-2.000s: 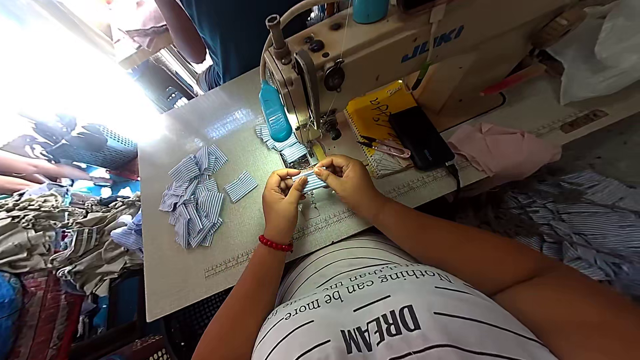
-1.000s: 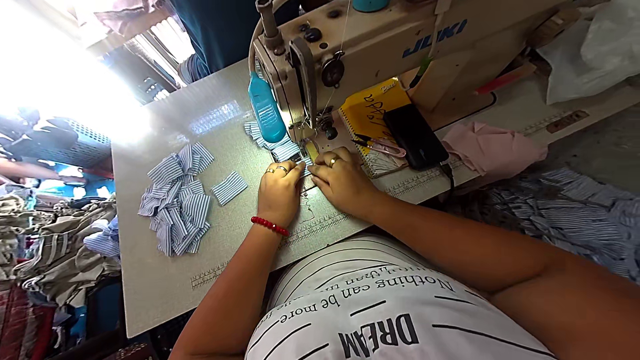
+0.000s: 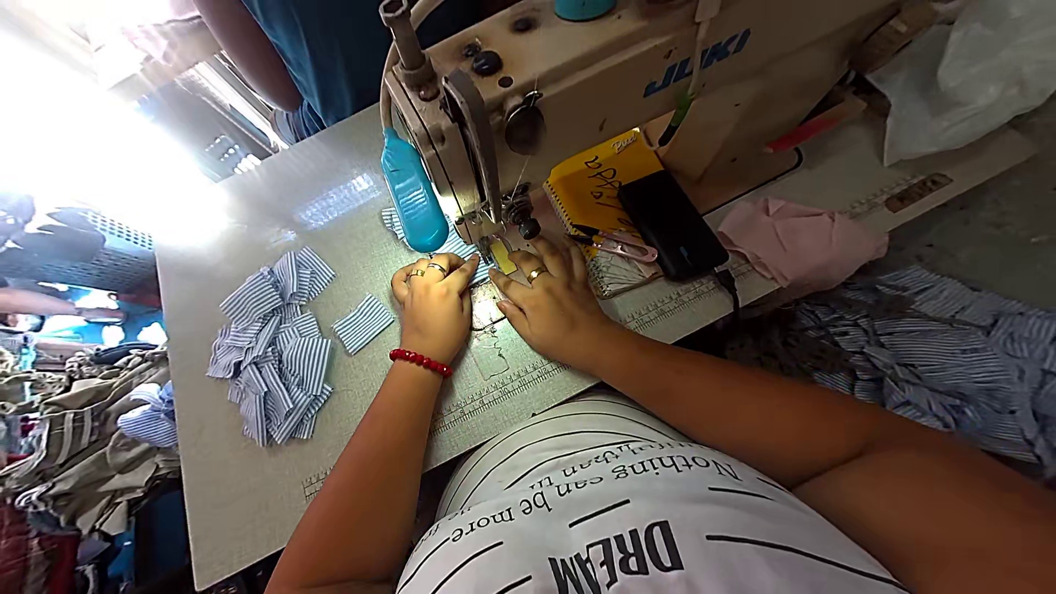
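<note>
A beige Juki sewing machine [image 3: 602, 91] stands on the table, its needle area lit. Small blue-and-white striped fabric [image 3: 480, 268] lies at the presser foot. My left hand [image 3: 433, 309], with rings and a red bead bracelet, presses on the fabric's left side. My right hand [image 3: 551, 309] rests palm down just right of the needle, its fingertips by the yellow guide piece [image 3: 502, 256]; whether it touches fabric is hidden. To the left lie one loose striped piece [image 3: 363, 323] and a heap of striped pieces [image 3: 276, 355]. A turquoise lamp [image 3: 412, 194] hangs at the machine head.
Right of the needle lie a yellow notebook [image 3: 598, 177], a black phone or power bank [image 3: 672, 223] with a cable, and pink thread snips [image 3: 627, 246]. Pink cloth [image 3: 800, 243] lies farther right. A person in dark blue [image 3: 330, 58] is behind the table. Piled garments [image 3: 74, 445] lie at left.
Two seconds ago both hands held a small striped piece in front of the needle. They have moved forward to the presser foot and now lie flat on either side of it.
</note>
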